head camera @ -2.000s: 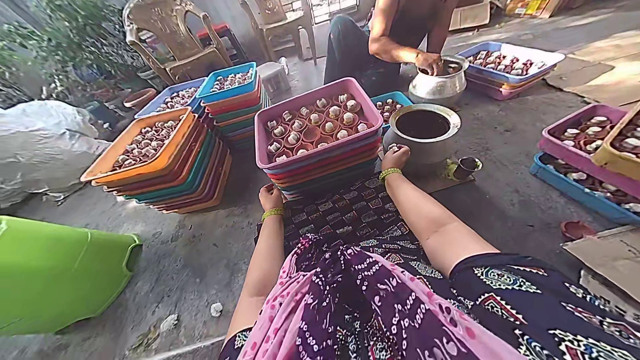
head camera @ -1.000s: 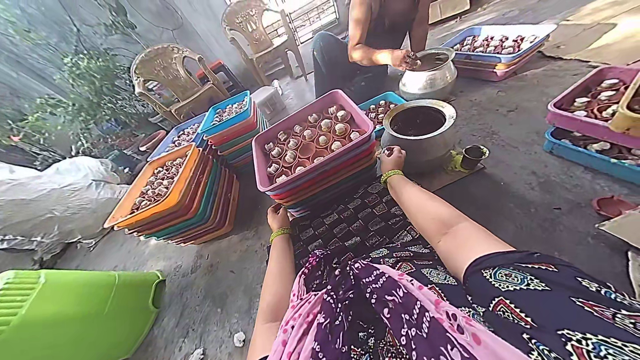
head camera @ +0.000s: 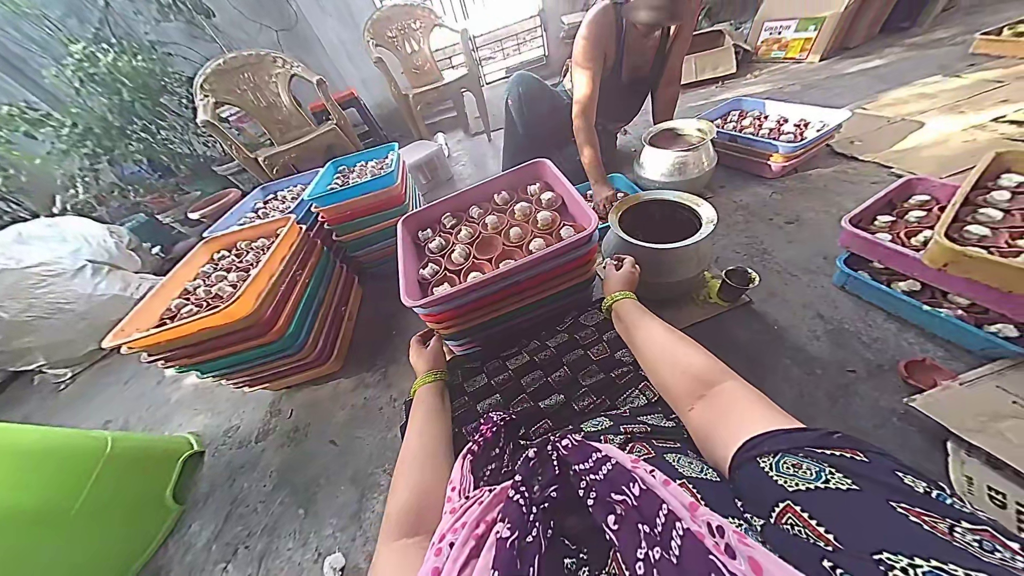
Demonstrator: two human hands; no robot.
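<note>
A pink plastic tray (head camera: 592, 228) full of small clay cups (head camera: 490, 245) with white tufts tops a stack of colored trays in front of me. My left hand (head camera: 426, 352), fingers curled, is at the stack's lower near left corner; whether it grips a tray or cloth cannot be told. My right hand (head camera: 621, 276) is beside the stack's right side, close to a metal pot (head camera: 668, 276) of dark liquid. Its fingers are bent, and what they hold is unclear. A small metal cup (head camera: 737, 284) with yellowish residue stands right of the pot.
More tray stacks stand at left, topped by an orange tray (head camera: 132, 324) and a blue tray (head camera: 314, 196). A person (head camera: 592, 88) sits beyond, near a second pot (head camera: 676, 166). Trays (head camera: 896, 296) lie at right, a green plastic object (head camera: 88, 496) at lower left, plastic chairs (head camera: 268, 108) behind.
The other person's hand has moved from the farther pot down to the blue tray behind the pink one. My hands stay at about the same places by the stack.
</note>
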